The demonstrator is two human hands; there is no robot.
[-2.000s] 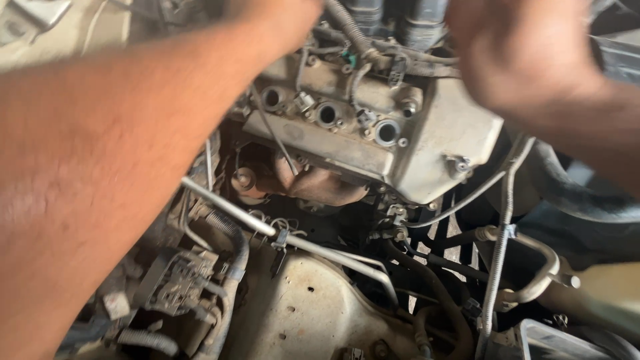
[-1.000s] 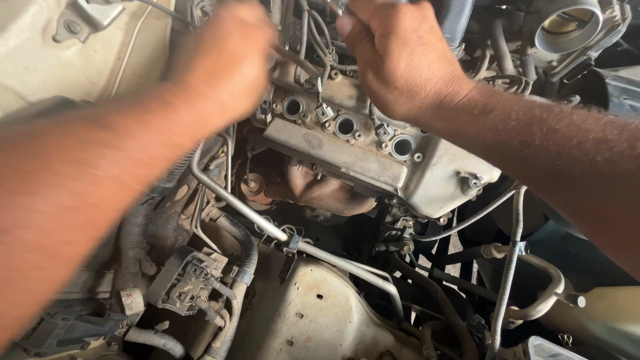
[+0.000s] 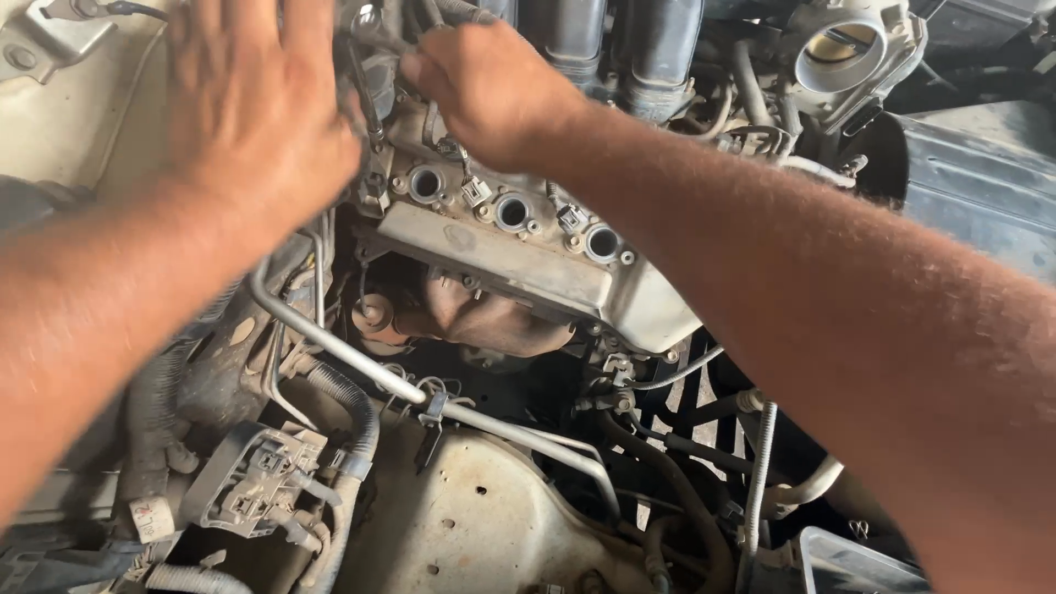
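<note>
My left hand (image 3: 264, 115), blurred, is raised over the left end of the engine with its fingers apart and nothing visible in it. My right hand (image 3: 495, 91) is curled above the valve cover (image 3: 495, 256), its thumb against a blurred metal hand tool (image 3: 367, 21); the palm hides part of the grip. From the tool's end a thin dark shaft (image 3: 367, 99) runs down between the hands toward the left edge of the cover. Along the cover are several round openings, one of them the middle well (image 3: 512, 213), with an unplugged electrical connector (image 3: 571, 218) nearby.
A metal pipe (image 3: 346, 351) crosses in front of the rusty exhaust manifold (image 3: 495, 318). An uncovered fuse or relay box (image 3: 256, 478) and corrugated hose (image 3: 351, 396) are at lower left. Black intake runners (image 3: 573, 37) and the throttle body (image 3: 841, 49) stand at the back.
My left hand has moved left, and its fingers, curled one second ago, are now spread. My right hand has shifted left along the engine, closer to the cover's left end.
</note>
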